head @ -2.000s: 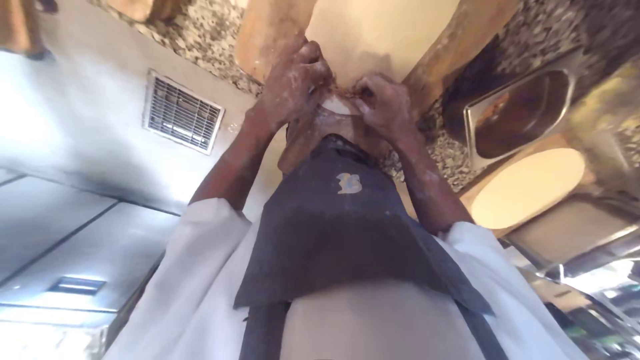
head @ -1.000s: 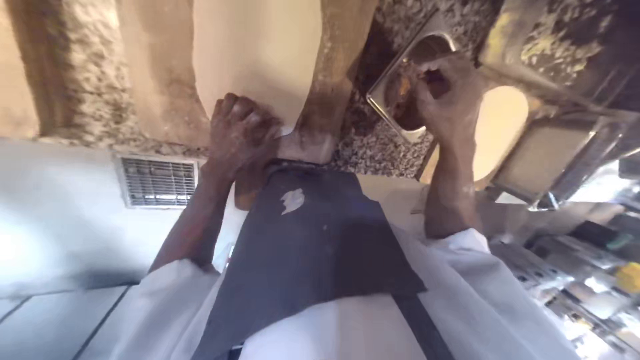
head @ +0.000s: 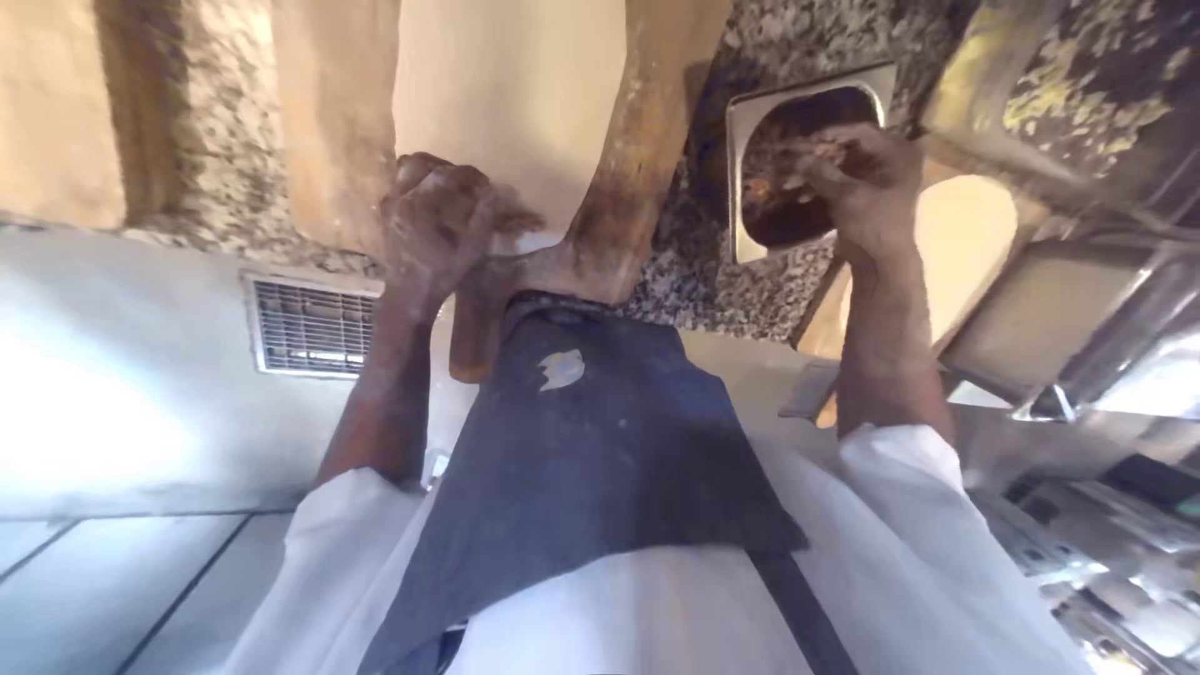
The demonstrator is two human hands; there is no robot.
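A long sheet of pale dough (head: 511, 94) lies on a wooden board (head: 623, 178) in front of me. My left hand (head: 445, 216) rests at the dough's near left edge, fingers curled; whether it pinches the dough cannot be told. To the right, my right hand (head: 858, 178) is over a metal container (head: 745, 202) set among the speckled stone, its fingers bent at the brown-red contents (head: 773, 173). The blur hides whether those fingers hold any of it.
Another wooden board (head: 56, 112) lies at the far left. Right of the container are a board with pale dough (head: 966, 244) and a metal tray (head: 1045, 291). A vent grille (head: 314, 326) is below the counter edge at left.
Two seconds ago both hands were together at the dough's near end. My right hand has since moved right to the metal container, while my left hand stays by the dough. The view has shifted.
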